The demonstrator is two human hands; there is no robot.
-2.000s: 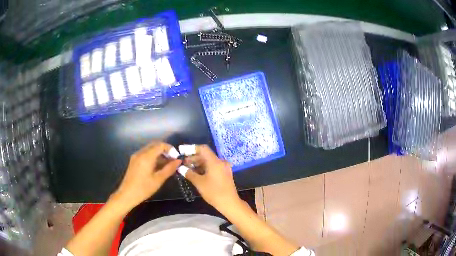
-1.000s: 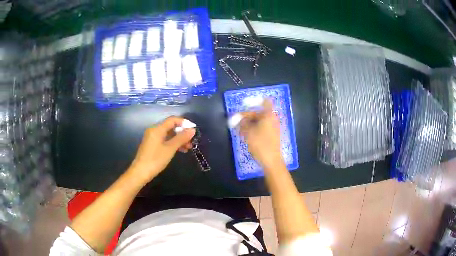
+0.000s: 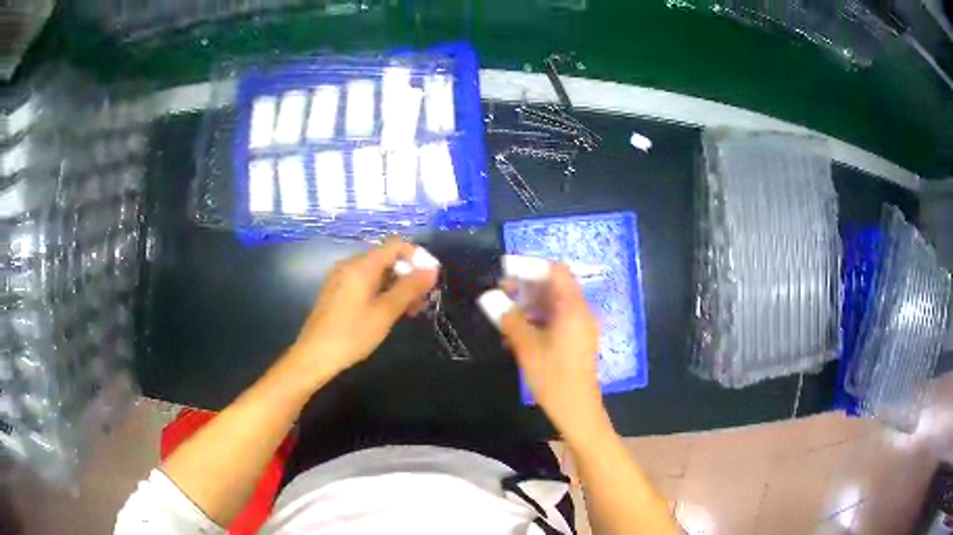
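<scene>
My left hand (image 3: 371,298), with white finger cots on its fingertips, is closed on a thin dark slotted strip (image 3: 449,332) that hangs down below the fingers. My right hand (image 3: 549,313), also with white finger cots, is a little apart from it, over the left edge of the blue small-parts tray (image 3: 622,303). Its thumb and finger are slightly apart. It is blurred, and I cannot tell whether a tiny part is between the fingertips. Silvery-white specks cover the tray.
A blue pocket tray (image 3: 475,136) with two rows of white units (image 3: 362,109) is at the back left. Loose dark strips (image 3: 519,183) and a small white piece (image 3: 640,140) lie behind the small-parts tray. Clear blister trays (image 3: 773,261) are stacked at right; more clear trays (image 3: 63,272) are at far left.
My right hand went from my left hand to over the small-parts tray, then came partly back towards my left hand. My left hand keeps the strip. The whole view has shifted.
</scene>
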